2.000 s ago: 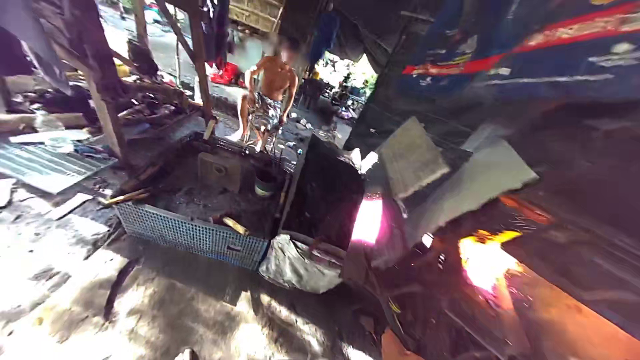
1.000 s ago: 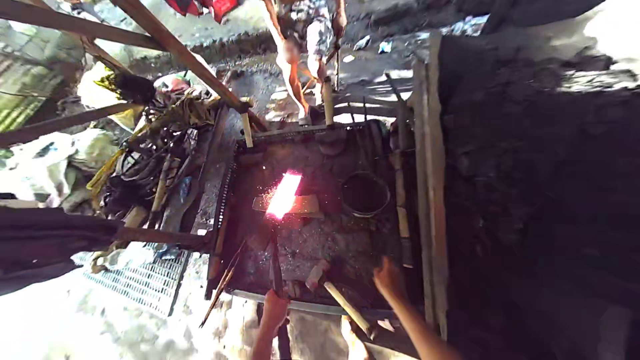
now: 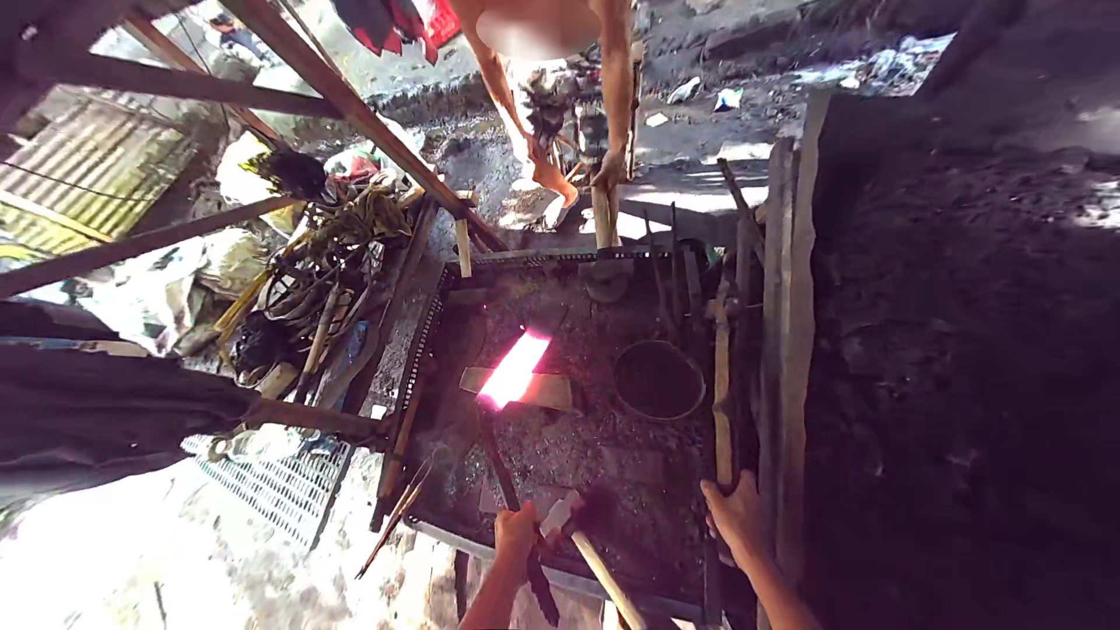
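Observation:
A glowing hot metal bar (image 3: 518, 368) lies across an anvil block (image 3: 549, 391) in the dark, grimy work bed. Its dark handle or tongs (image 3: 499, 459) runs toward me, and my left hand (image 3: 516, 529) is closed around it. My right hand (image 3: 737, 516) is at the lower end of a long wooden handle (image 3: 722, 394) along the bed's right side; the fingers are curled against it. Between my hands rests a hammer with a metal head (image 3: 560, 514) and a pale wooden handle (image 3: 608, 582).
Across the bed a person (image 3: 560, 87) holds a wooden-handled tool (image 3: 604, 214), its head over the far edge. A round bucket (image 3: 659, 380) stands right of the anvil. Wooden posts (image 3: 350, 96) slant at left, beside piled scrap (image 3: 324, 306). Thin sticks (image 3: 398, 516) lean at the near left.
The view has swung from the fire to the work bed. Since one second ago, my right hand has moved from over the bed to the wooden handle at its right side.

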